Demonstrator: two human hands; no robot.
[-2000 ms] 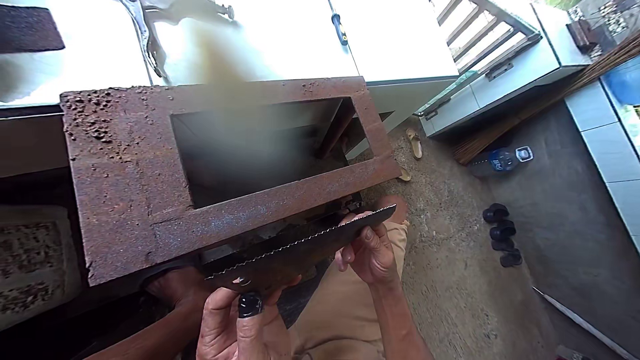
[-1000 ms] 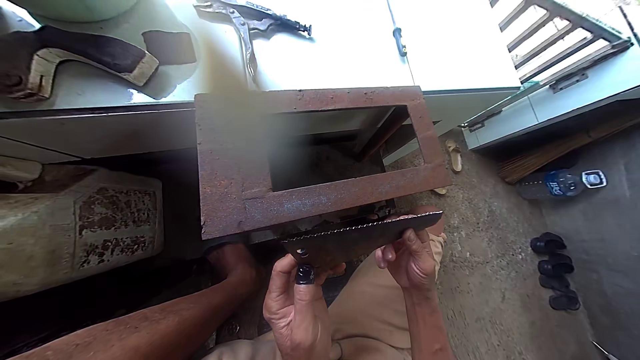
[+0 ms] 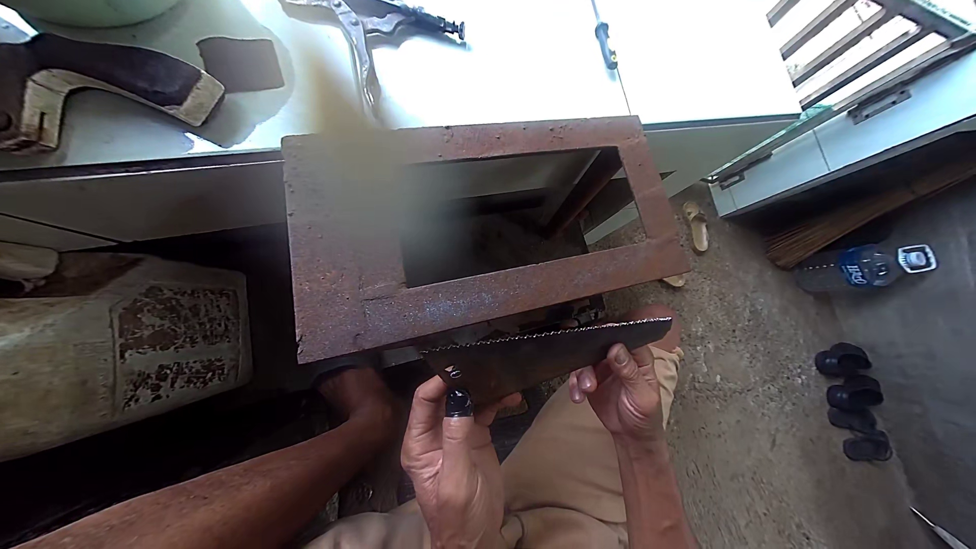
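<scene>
A dark saw blade (image 3: 545,357) without a handle lies across both hands, its toothed edge facing up toward the frame. My left hand (image 3: 457,450) pinches the wide end beside a hole, and black tape wraps the tip of its thumb. Near the narrower end, my right hand (image 3: 625,389) grips the blade's lower edge between thumb and fingers. Just beyond the teeth stands a rusty metal frame (image 3: 488,293) with a rectangular opening. A saw handle (image 3: 122,72) lies on the white tiled counter (image 3: 503,84). A blurred patch hides part of the frame's left side.
Locking pliers (image 3: 366,38) and a screwdriver (image 3: 606,46) lie on the counter. A worn plastic container (image 3: 175,343) stands at left. On the floor at right are a plastic bottle (image 3: 846,268), black slippers (image 3: 854,389) and a stick broom (image 3: 862,206).
The view has shifted left, showing more of the counter. Crumbs seen on the frame's left side two seconds ago no longer show. Both hands still hold the blade.
</scene>
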